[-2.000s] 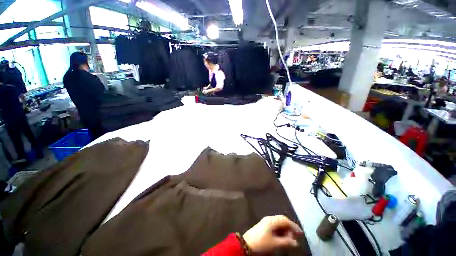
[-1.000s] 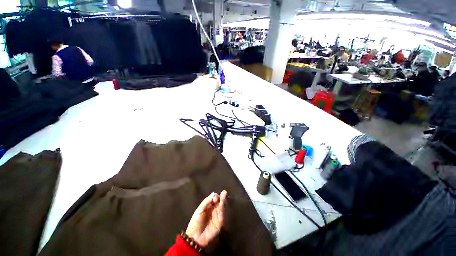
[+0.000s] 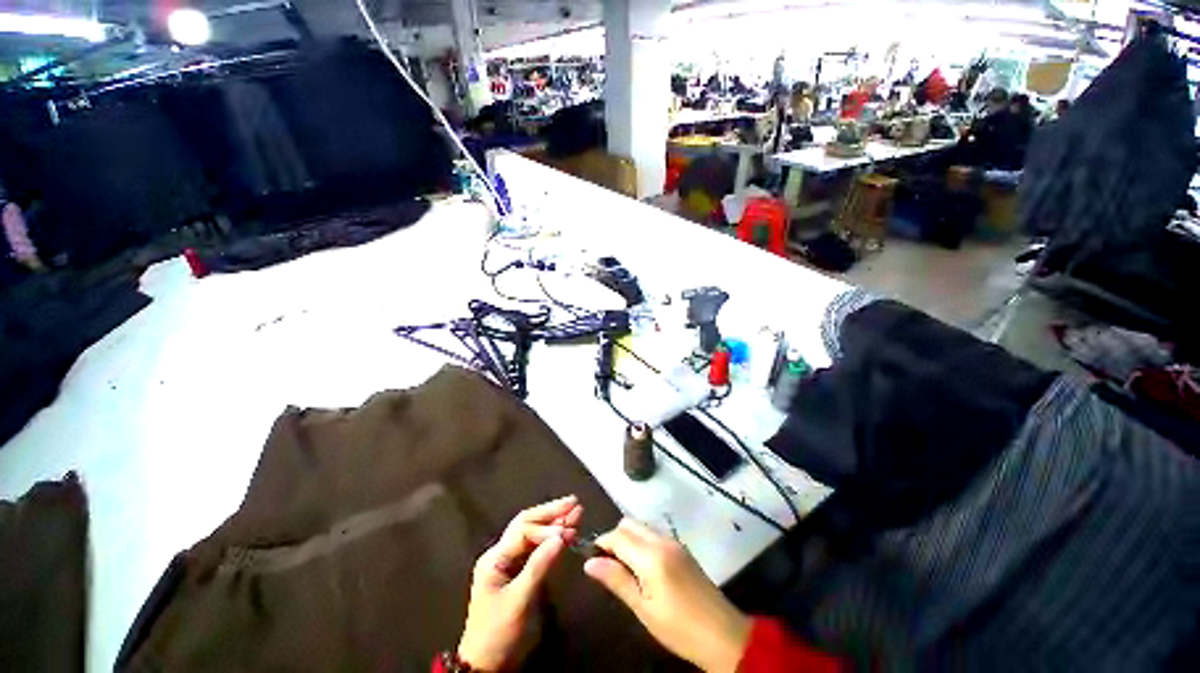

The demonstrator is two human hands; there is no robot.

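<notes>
My left hand [image 3: 511, 594], with a beaded bracelet, is raised over the brown garment [image 3: 395, 526]. Its thumb and fingertips are pinched together; a fine thread seems to be between them but is too thin to see clearly. My right hand [image 3: 669, 594] meets it from the right, its fingers closed on a small dark tool, likely thread snips [image 3: 583, 544], beside the left fingertips. The garment lies flat, its gathered waistband edge [image 3: 349, 529] crossing it. A brown thread cone [image 3: 640, 452] stands beyond my hands.
A smartphone [image 3: 703, 444], red spool [image 3: 719, 370], dark green spool [image 3: 791, 381] and cables are right of the cone. Black hangers [image 3: 507, 345] and a spray gun [image 3: 705, 313] lie farther back. Dark garments [image 3: 908, 394] heap at the right edge. Another brown garment [image 3: 46, 579] is far left.
The view has swung right. My right hand has come into view with the small dark tool and met my left hand, which was alone with a faint thread running rightward from it.
</notes>
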